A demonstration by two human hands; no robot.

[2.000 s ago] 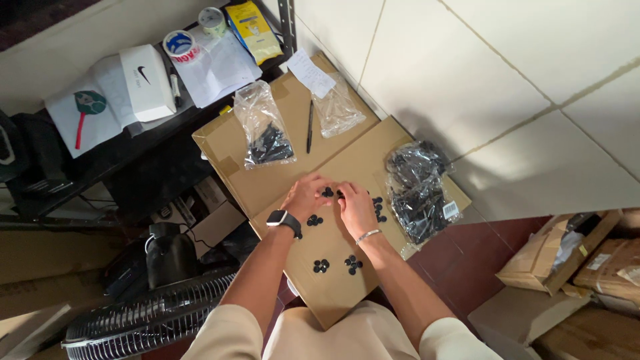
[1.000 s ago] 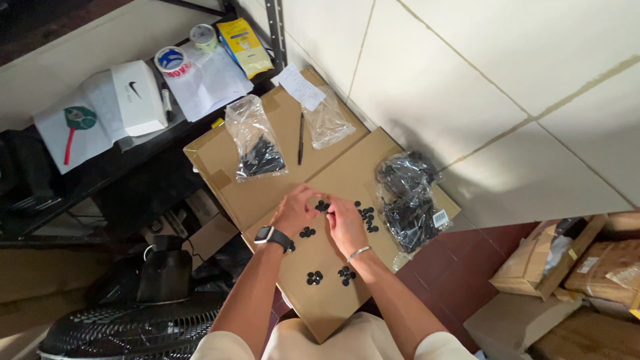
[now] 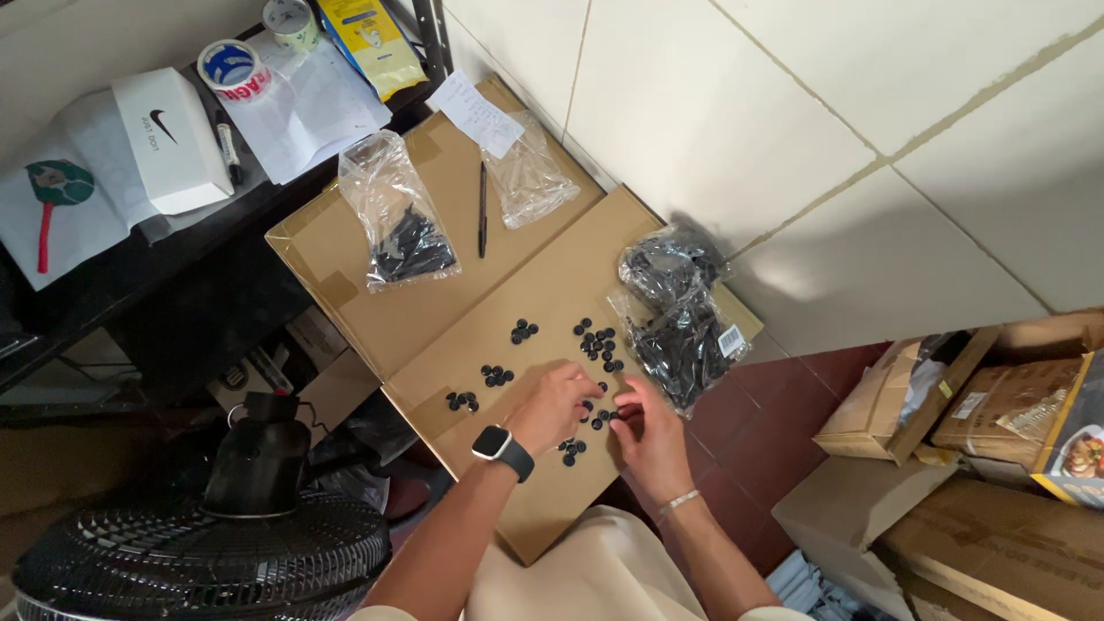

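Note:
Small round black pieces lie in groups on a cardboard box [image 3: 448, 362]: one group [image 3: 523, 331] beyond my left hand, two more to its left, a looser cluster [image 3: 597, 343] near the plastic bags. My left hand [image 3: 561, 405], with a watch on the wrist, has its fingertips at a black piece [image 3: 587, 405]; whether it grips it is unclear. My right hand [image 3: 649, 431], fingers curved and apart, is beside a small group [image 3: 601, 420], its fingertips close to the pieces. Another group [image 3: 570, 450] lies just below my left hand. Clear bags of black parts [image 3: 677, 336] rest on the right.
A bag of black parts [image 3: 410, 246], a pen [image 3: 483, 211], an emptier clear bag [image 3: 530, 181] and a paper note [image 3: 479, 112] lie farther back. A black fan [image 3: 207, 552] stands at left, a tiled wall [image 3: 776, 172] at right, cartons [image 3: 1000, 535] lower right.
Both hands have moved toward me and to the right across the box, away from the far group they were at. That group now lies uncovered.

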